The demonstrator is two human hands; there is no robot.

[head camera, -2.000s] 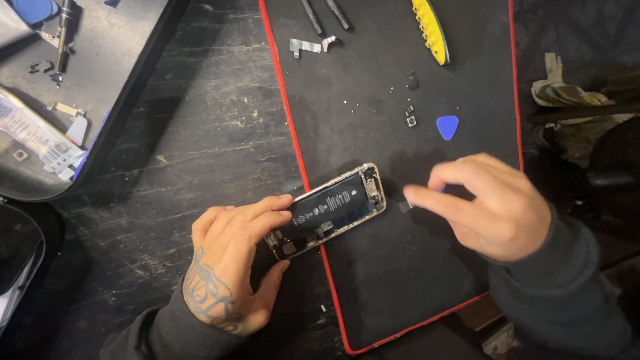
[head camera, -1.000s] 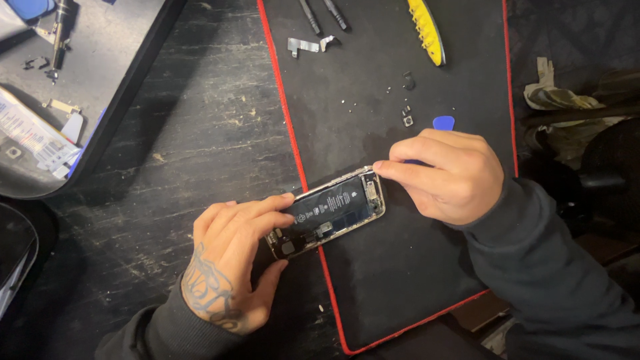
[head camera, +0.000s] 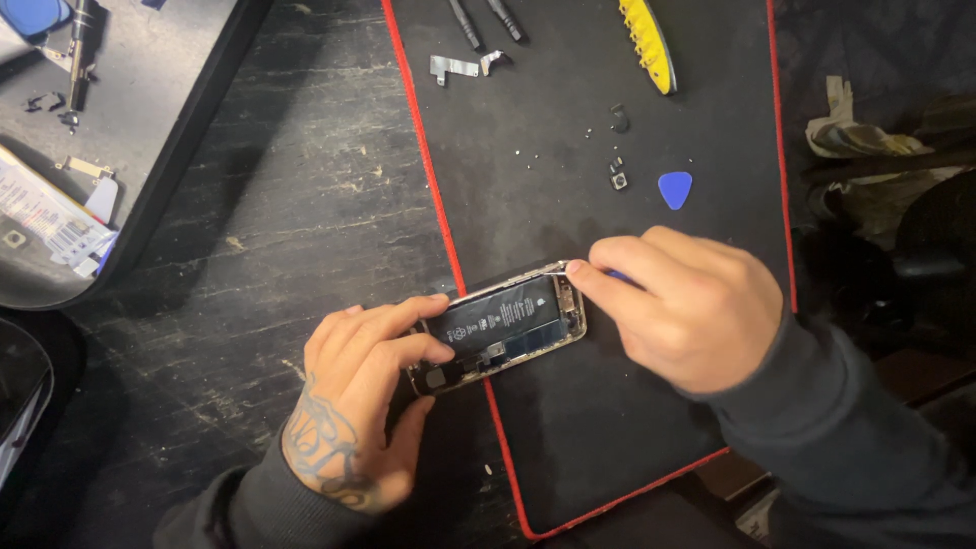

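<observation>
An opened smartphone, its black battery exposed, lies tilted across the red edge of the black mat. My left hand grips its lower left end, fingers on the upper edge and over the inside, thumb at the lower edge. My right hand pinches a thin tool with a metal tip; some blue shows between the fingers. The tip meets the phone's upper right inner edge, beside the battery. Most of the tool is hidden by my fingers.
On the mat lie a blue plastic pick, a small camera module, tiny screws, metal brackets, two dark tools and a yellow-and-black object. A metal tray with parts and a screwdriver stands at the upper left.
My right hand has moved left from over the mat to the phone's upper right corner. My left hand still holds the phone, its fingers now reaching further over the inside.
</observation>
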